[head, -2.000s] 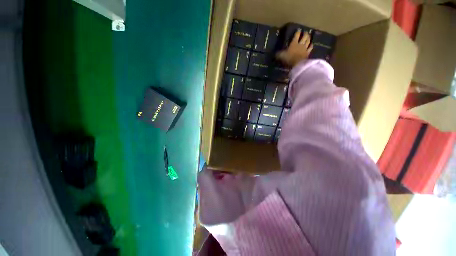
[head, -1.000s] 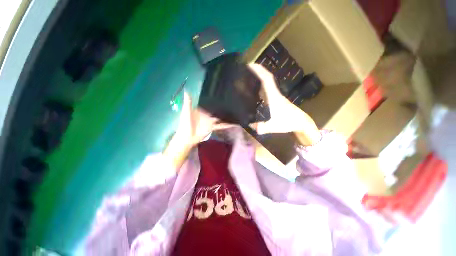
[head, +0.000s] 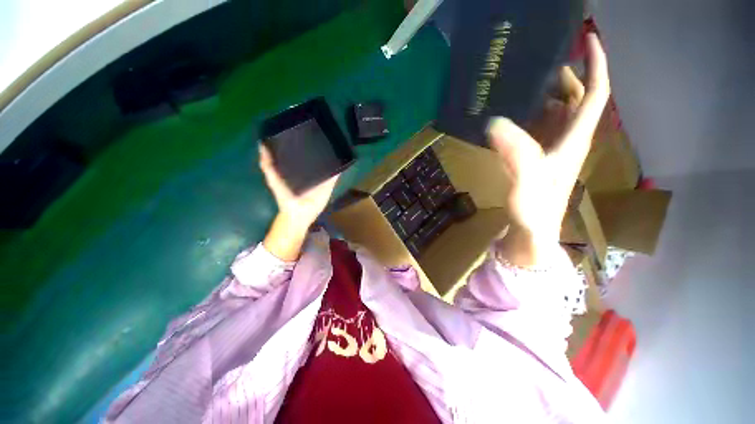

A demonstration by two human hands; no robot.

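My left hand (head: 300, 197) holds the open black box base (head: 308, 149) from below, over the green ledge. Its hollow faces me and looks dark and plain. My right hand (head: 542, 166) is raised at the upper right and holds the black box lid (head: 505, 66), whose gold lettering faces me. The lid is close to the camera, apart from the base, and cut off by the top edge. The hand is slightly blurred.
An open shipping carton (head: 488, 166) with rows of black boxes stands in front. A spare gift box (head: 369, 121) lies on the green surface beside it. Dark boxes (head: 153, 83) sit on the belt at left. A pale bracket (head: 410, 29), other cartons (head: 633, 217) and a red item (head: 604, 352) also show.
My right hand has left the carton with a black box. Both hands held it together; now lid and base are apart, the lid raised to the upper right. The view has turned.
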